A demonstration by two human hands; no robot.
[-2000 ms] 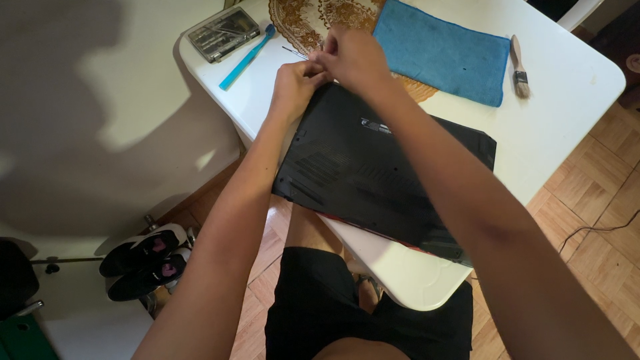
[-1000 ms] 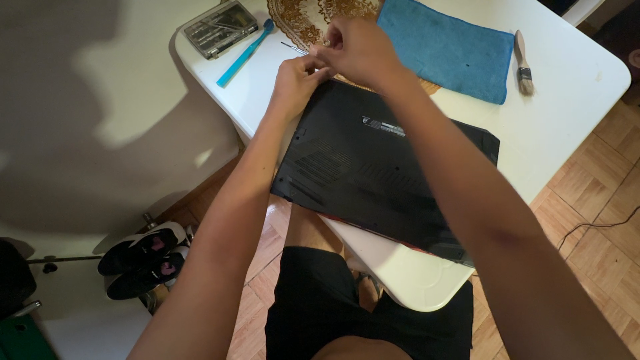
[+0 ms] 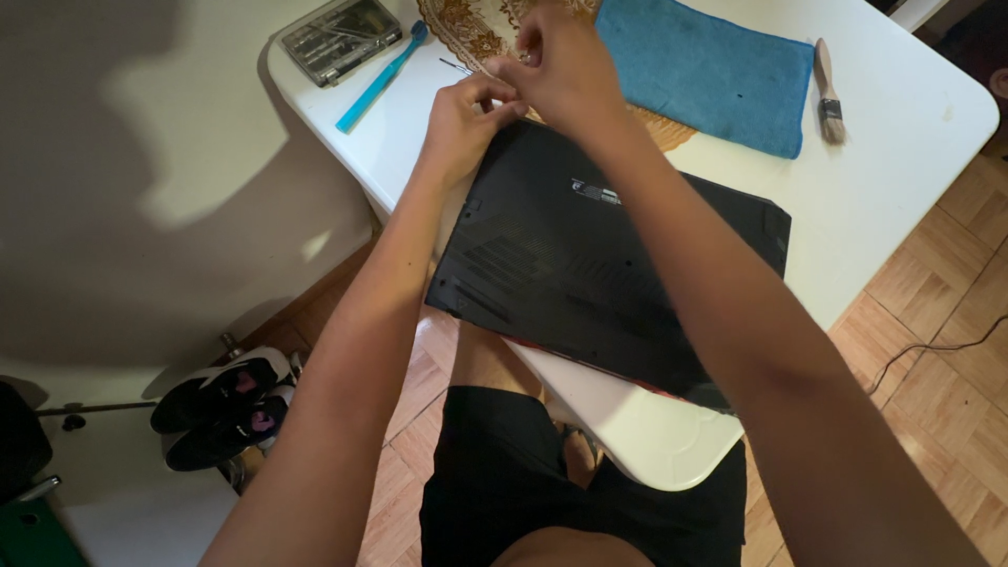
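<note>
A black laptop (image 3: 551,236) lies bottom side up across the white table's corner, its vents and a label with writing showing. Over its far left corner, my left hand (image 3: 472,118) has thumb and fingertips close together. Just beyond, my right hand (image 3: 563,71) is bent with its fingertips beside those of the left. Whether either hand pinches something small at the laptop's edge cannot be made out. A thin dark-tipped tool, perhaps a screwdriver (image 3: 455,67), lies just past my left fingers.
A clear-lidded bit case (image 3: 340,39) and a turquoise toothbrush (image 3: 382,79) lie at the far left. Beyond my hands is a brown patterned doily (image 3: 465,31). A blue cloth (image 3: 709,75) and a wooden-handled paintbrush (image 3: 829,94) lie right of it. Shoes (image 3: 228,402) stand lower left.
</note>
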